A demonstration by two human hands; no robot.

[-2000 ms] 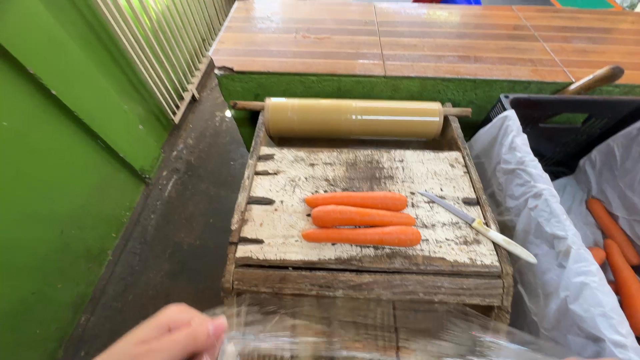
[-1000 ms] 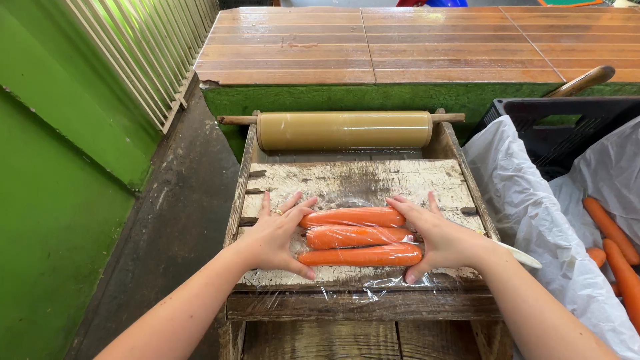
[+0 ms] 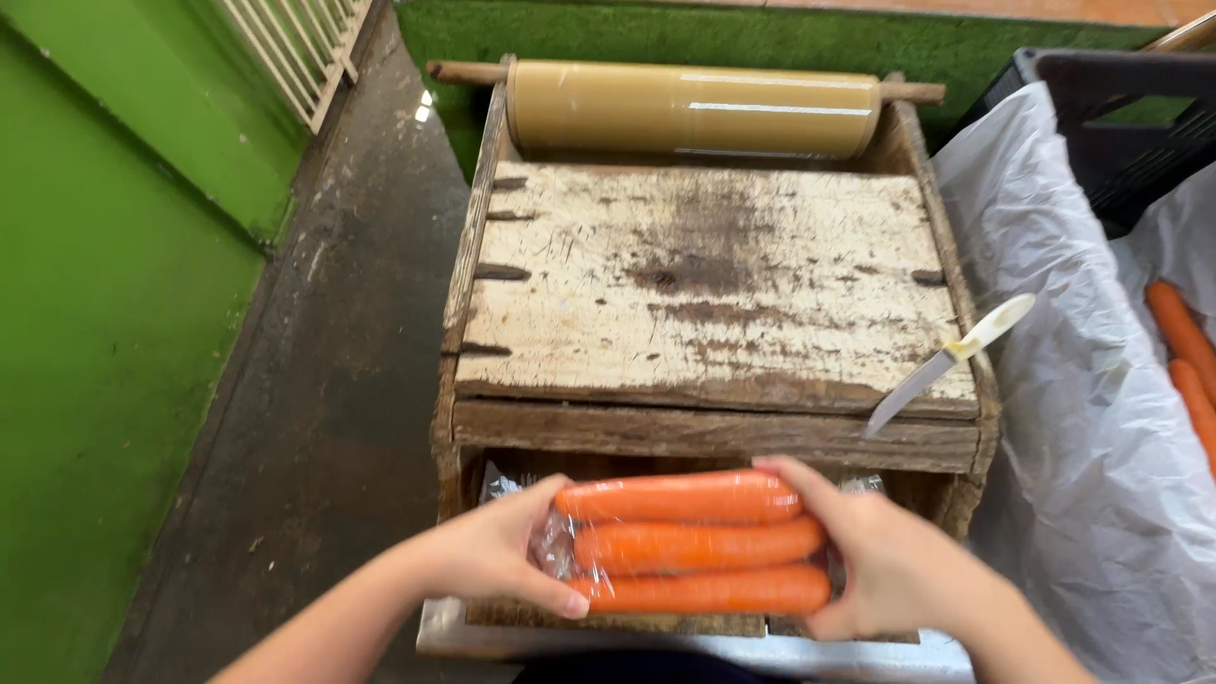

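Observation:
Both hands hold a bundle of three carrots (image 3: 698,546) in clear plastic film, in front of the wooden stand's front edge. My left hand (image 3: 513,551) grips its left end, where the film is bunched. My right hand (image 3: 869,546) grips the right end. Behind the bundle is the worn, white-painted board (image 3: 589,285) of the wooden stand. A knife with a white handle (image 3: 950,366) lies across the board's right front corner, its blade tip toward the front edge. A roll of plastic film (image 3: 693,109) on a wooden rod spans the stand's back.
To the right stands a black plastic crate (image 3: 1102,114) lined with white sheeting (image 3: 1064,380), with loose carrots (image 3: 1183,332) inside. A green wall (image 3: 123,332) runs along the left, beside the dark floor (image 3: 332,380). Below the board is an open compartment holding some clear film.
The carrots, earlier on the board, are now off it toward me, held in film between both hands. The knife's handle now points away from me. The view has tilted down.

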